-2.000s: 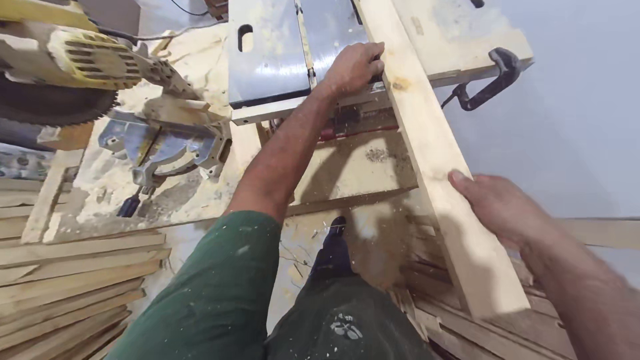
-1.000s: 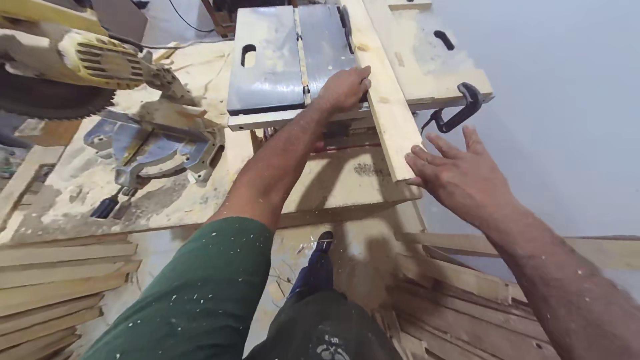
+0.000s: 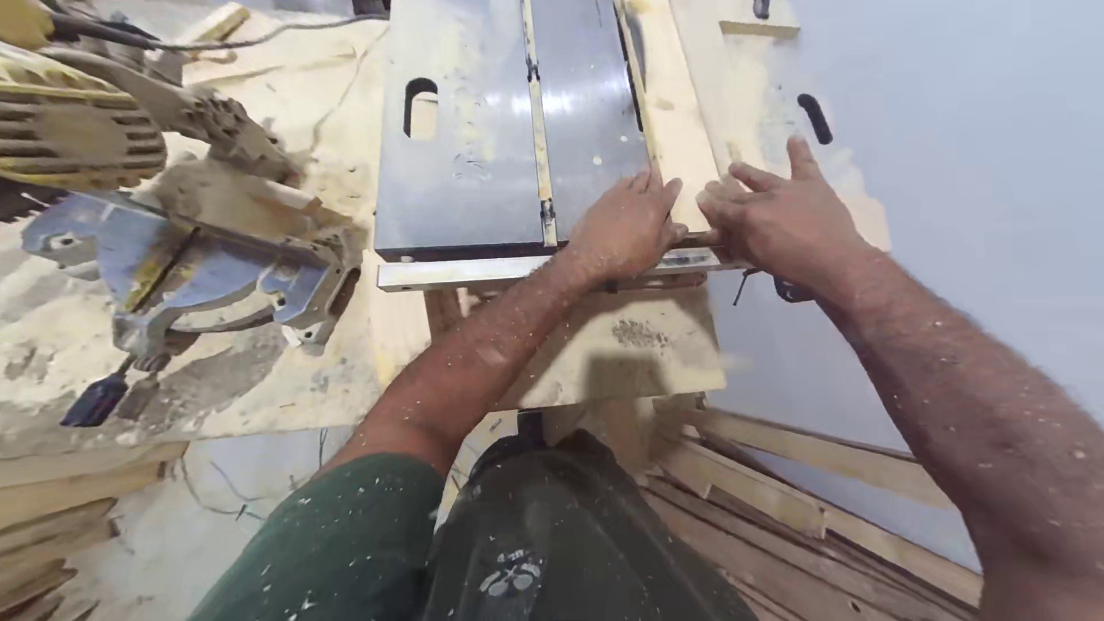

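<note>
A long wooden board (image 3: 681, 121) lies on the metal table of a table saw (image 3: 474, 190), along a wooden fence panel (image 3: 750, 95) at the right. My left hand (image 3: 630, 222) rests at the saw table's front edge, its fingertips against the left side of the board near its end. At the board's right side, by the same end, is my right hand (image 3: 772, 207), fingers spread and fingertips touching the board. Part of the dark saw blade (image 3: 636, 52) shows beside the board, farther up the table.
A miter saw (image 3: 198, 276) with a yellow motor housing (image 3: 82, 134) stands at the left on a sawdust-covered bench (image 3: 259, 414). Wooden strips (image 3: 86, 483) are stacked at the lower left, more boards (image 3: 776, 509) at the lower right. A cable crosses the upper left.
The board has moved forward along the saw table, away from me. My right hand has come forward and left with its end, close to my left hand.
</note>
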